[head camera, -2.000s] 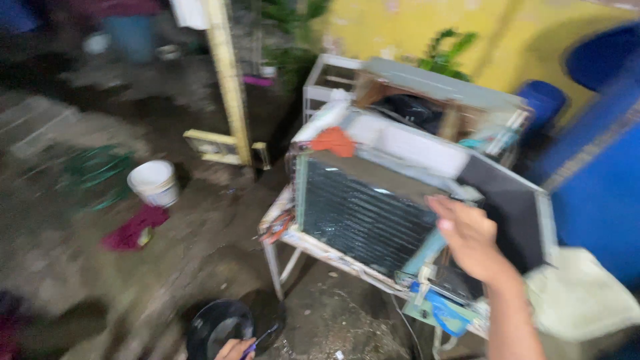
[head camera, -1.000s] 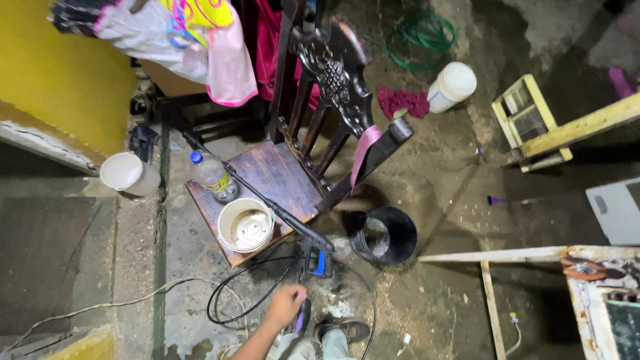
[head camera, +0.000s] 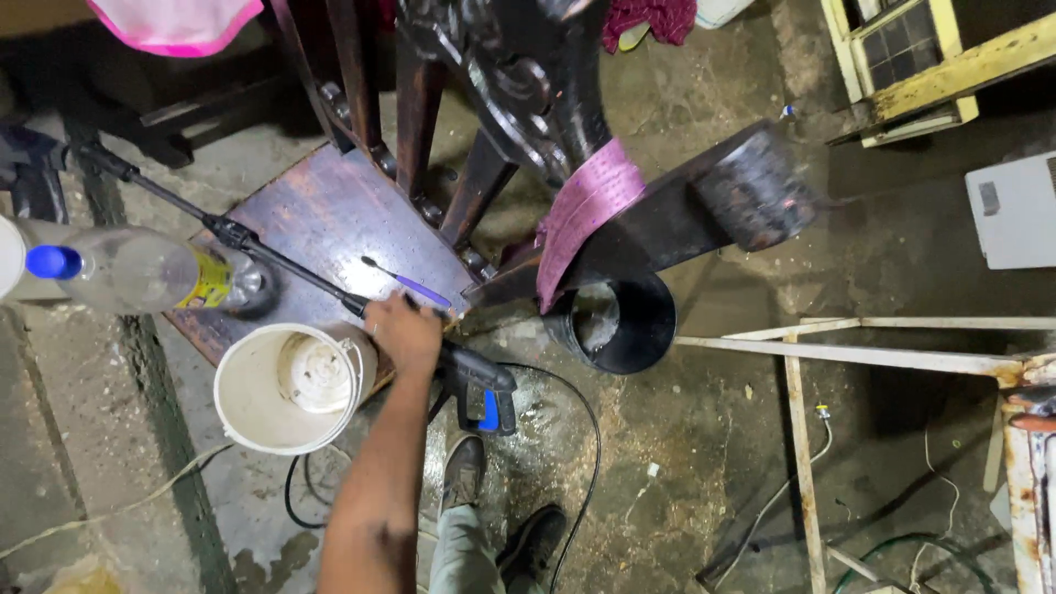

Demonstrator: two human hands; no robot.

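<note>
My left hand (head camera: 404,334) is closed around the black pressure washer wand (head camera: 285,266), just above its gun handle with the blue trigger (head camera: 490,410). The wand lies slantwise over the wet wooden chair seat (head camera: 330,206). Close to my fingers, a purple toothbrush (head camera: 421,290) rests on the seat. Left of my hand are a white plastic bucket (head camera: 235,388) and a clear plastic bottle with a blue cap (head camera: 136,268). A pink ribbon (head camera: 587,206) is wrapped on the dark carved chair back (head camera: 528,91). My right hand is out of view.
Right of the seat a black bucket (head camera: 657,323) holding liquid stands on the wet concrete floor. A black hose (head camera: 596,450) curves near my shoes (head camera: 464,474). A rusty white metal frame (head camera: 891,352) stands at the right, below a yellow wooden frame (head camera: 965,78).
The view has swung from the workbench to the chair and come nearer to it. The purple toothbrush, in my left hand two seconds ago, now lies on the seat, and that hand has taken hold of the wand.
</note>
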